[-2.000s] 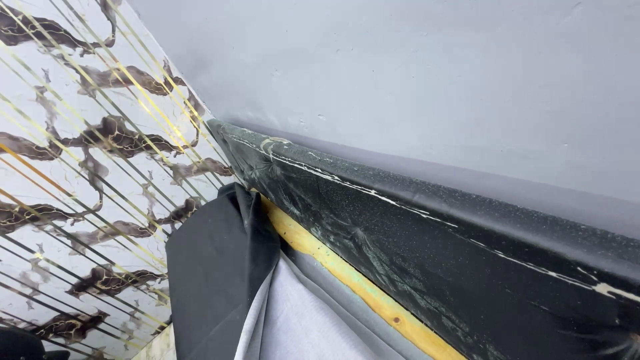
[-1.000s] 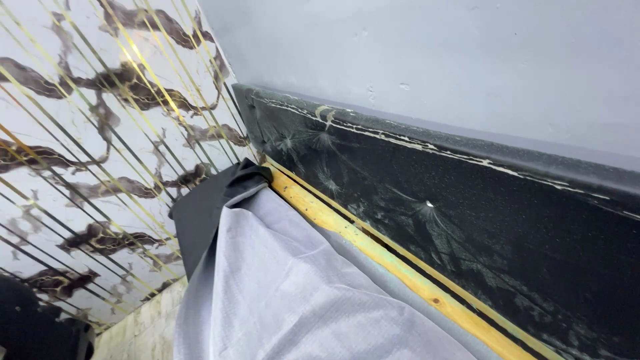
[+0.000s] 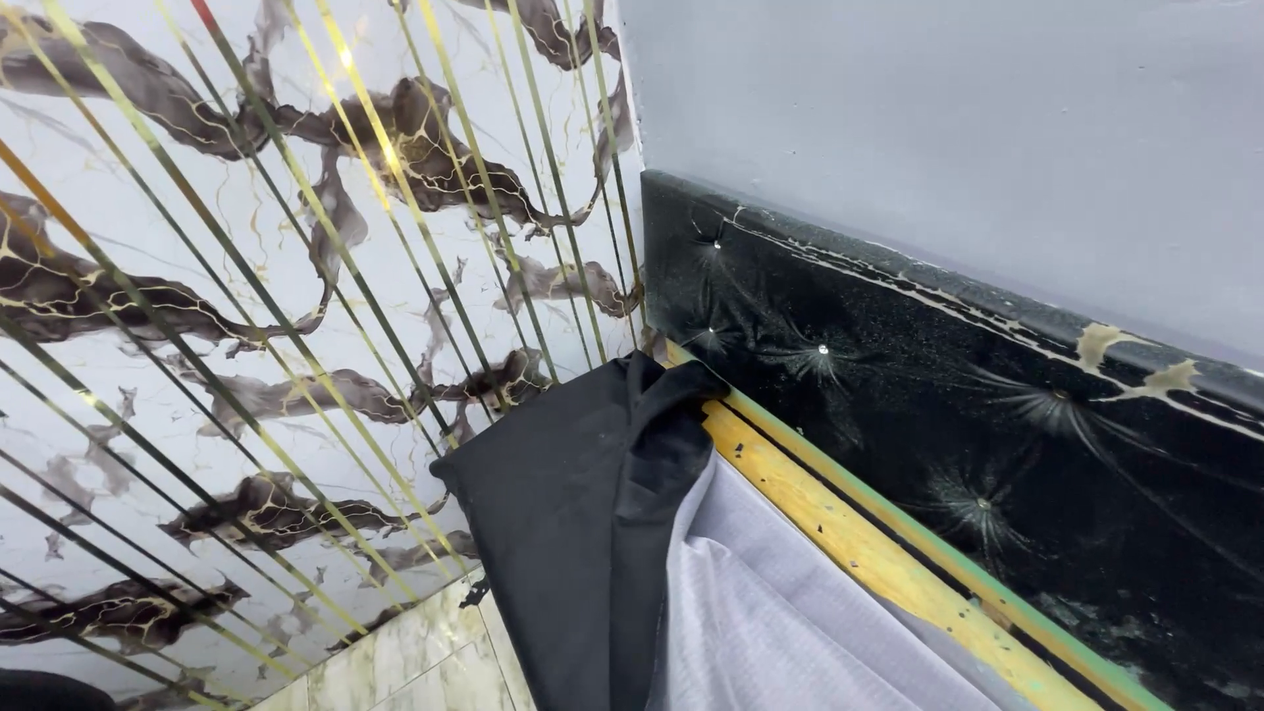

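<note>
Neither my left hand nor my right hand shows in the head view. A sheet of black upholstery material (image 3: 553, 533) lies over the corner of a seat or bed base, its far end bunched against the wooden frame. Its pale grey fabric side (image 3: 790, 602) is turned up to the right of the black part. Along it runs a yellow wooden rail (image 3: 859, 553) with small dark flecks. Behind the rail stands a black tufted backboard (image 3: 889, 395), its covering cracked and peeling along the top edge.
A marble-patterned wall panel (image 3: 395, 257) with gold strips rises on the left and meets a plain grey wall (image 3: 948, 128) at the corner. Marble-look floor tiles (image 3: 415, 662) show below. A dark object (image 3: 49, 691), not clear what, sits at the bottom left.
The view has swung left and shows more of the patterned wall. The pale fabric side, widely spread a second ago, now shows less, with more of the black side visible.
</note>
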